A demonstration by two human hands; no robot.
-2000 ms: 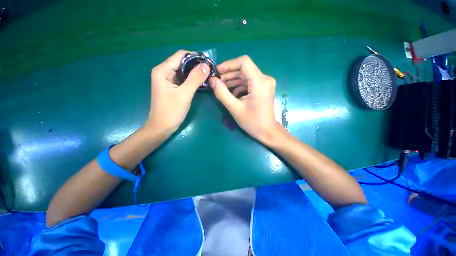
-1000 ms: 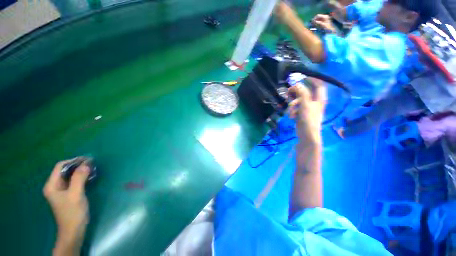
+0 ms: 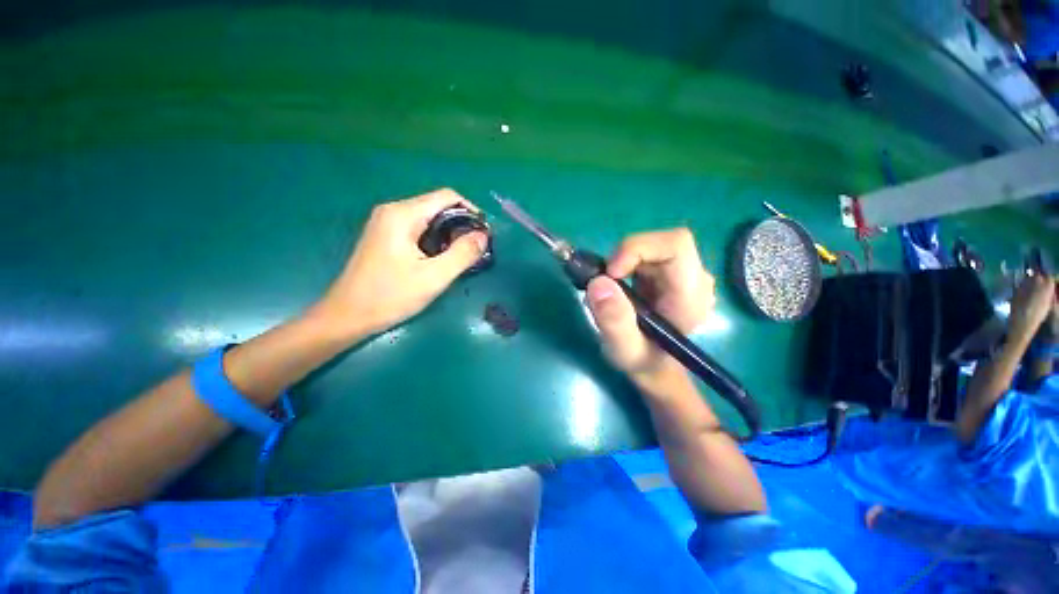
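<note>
My left hand (image 3: 401,261), with a blue wrist strap (image 3: 230,395), holds the round black unit (image 3: 448,227) between thumb and fingers above the green bench. Part of the unit is hidden by the fingers. My right hand (image 3: 656,296) grips the black handle of the soldering iron (image 3: 685,348). Its thin silvery tip points up and left. The tip end is just right of and above the unit, apart from it. Whether anything fine sticks out of the unit is too small to tell.
A round dish with a speckled grey filling (image 3: 780,269) stands right of my right hand, a yellow-ended tool beside it. Further right is a black box (image 3: 888,337). A pale bar (image 3: 964,186) crosses the upper right. Another person's arm (image 3: 1005,348) is at the right edge. A dark patch (image 3: 502,319) marks the bench (image 3: 290,163).
My right hand has come back from the black box at the right and now holds the soldering iron near the unit. My left hand still holds the unit. The view has turned back left.
</note>
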